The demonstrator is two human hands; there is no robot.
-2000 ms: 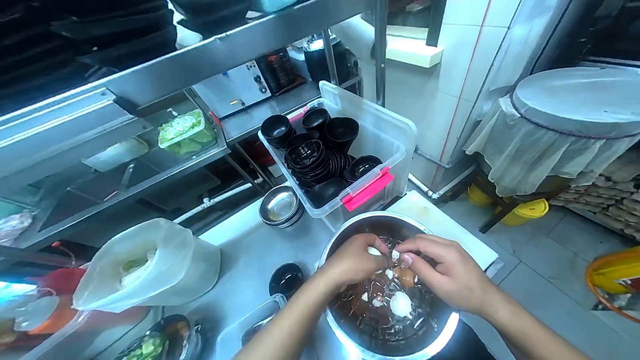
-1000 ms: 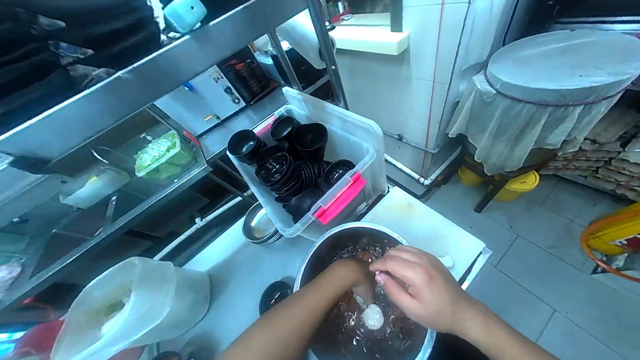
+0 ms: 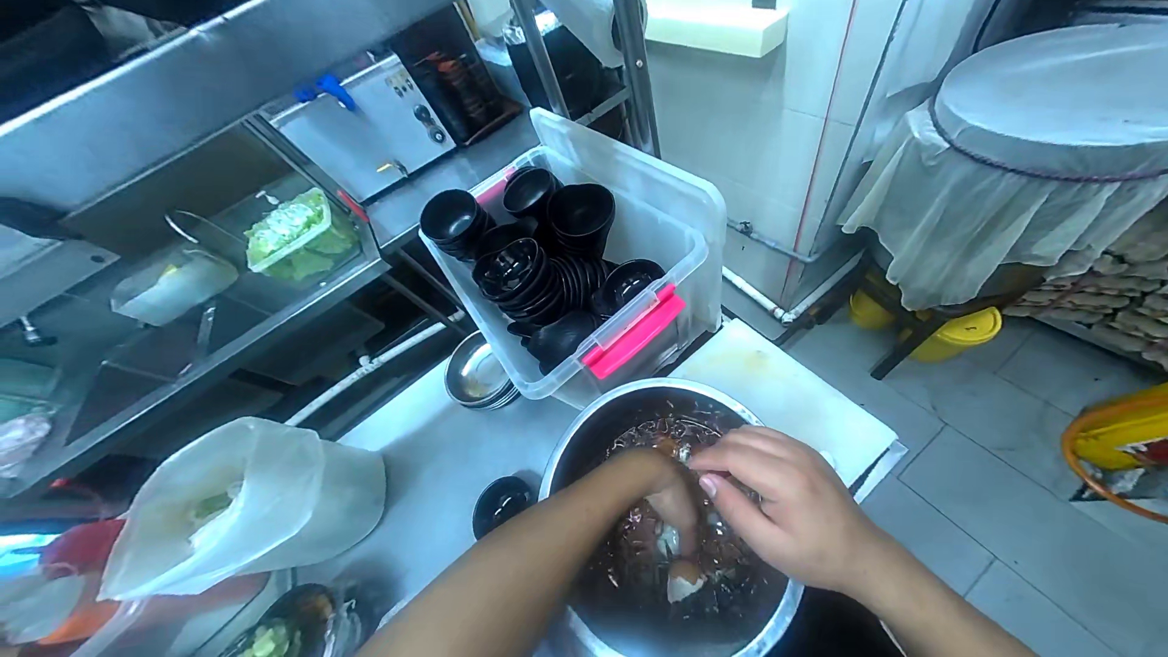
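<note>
A large round metal pot (image 3: pixel 776 630) holds dark liquid with pale shell fragments, and what looks like a brown egg with part of its white bared (image 3: pixel 684 582). My left hand (image 3: pixel 657 488) reaches down into the pot, its fingers pointing into the liquid close to the egg; its fingertips are partly hidden. My right hand (image 3: pixel 776 502) is over the pot's right side with thumb and forefinger near each other, beside my left hand. Whether either hand grips something cannot be made out.
Behind the pot, a clear plastic bin (image 3: pixel 703 228) with a pink latch holds stacked black bowls (image 3: pixel 529 283). A white cutting board (image 3: pixel 776 383) lies to the right. Metal bowls (image 3: pixel 479 370), a small black bowl (image 3: pixel 504 502) and a bag-lined container (image 3: pixel 338 493) stand to the left.
Two seconds ago both hands were together above the liquid, at a pale piece; now my left hand has gone down into the pot. The view has shifted.
</note>
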